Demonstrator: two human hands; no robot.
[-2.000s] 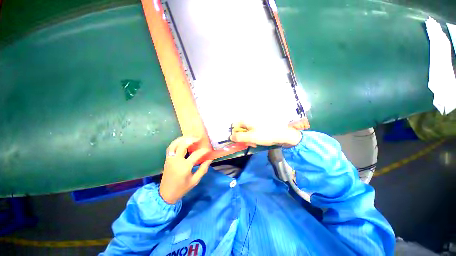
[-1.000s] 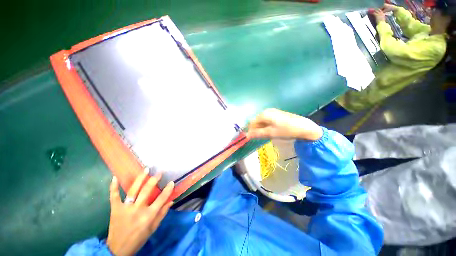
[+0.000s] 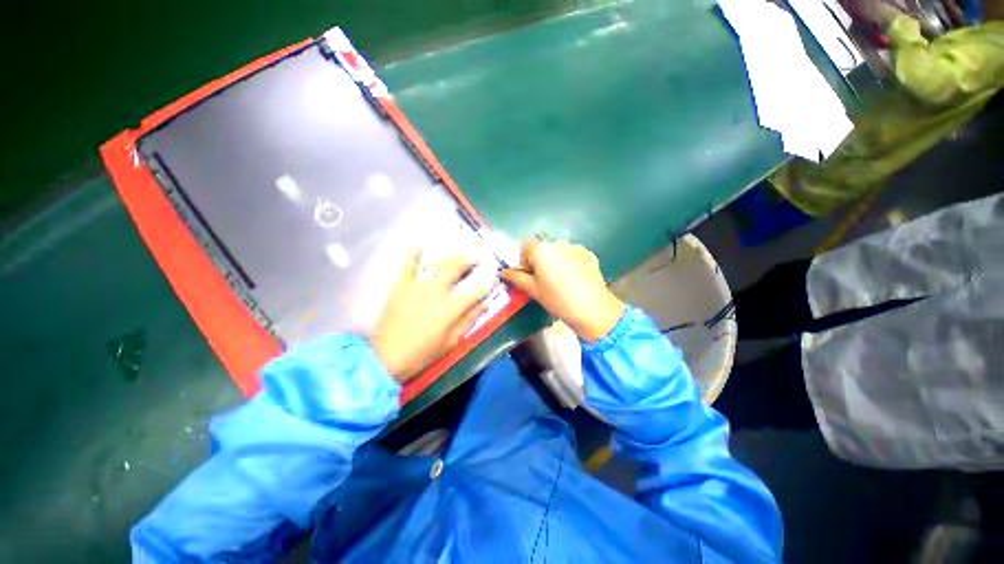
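A flat dark grey panel (image 3: 297, 165) with a small round mark lies in a red-orange tray (image 3: 182, 264) on the green bench. Thin black strips run along its edges; one dark strip (image 3: 206, 226) lies near the left long edge. My left hand (image 3: 424, 320) lies on the panel's near right part, fingers towards the corner, with glare around it. My right hand (image 3: 567, 286) is at the near right corner, thumb and finger close together by a small dark bit. Whether they grip it is too small to tell.
A round whitish bin (image 3: 699, 297) stands below the bench edge, black strips over its rim. White sheets (image 3: 776, 83) lie at the right of the bench. A yellow sleeve (image 3: 958, 61) of another person shows upper right. Grey fabric (image 3: 914, 342) is at the right.
My left hand has moved from the tray's near left corner onto the panel's right part. My right hand stays near the right corner. The glare on the panel has shrunk and the round mark shows.
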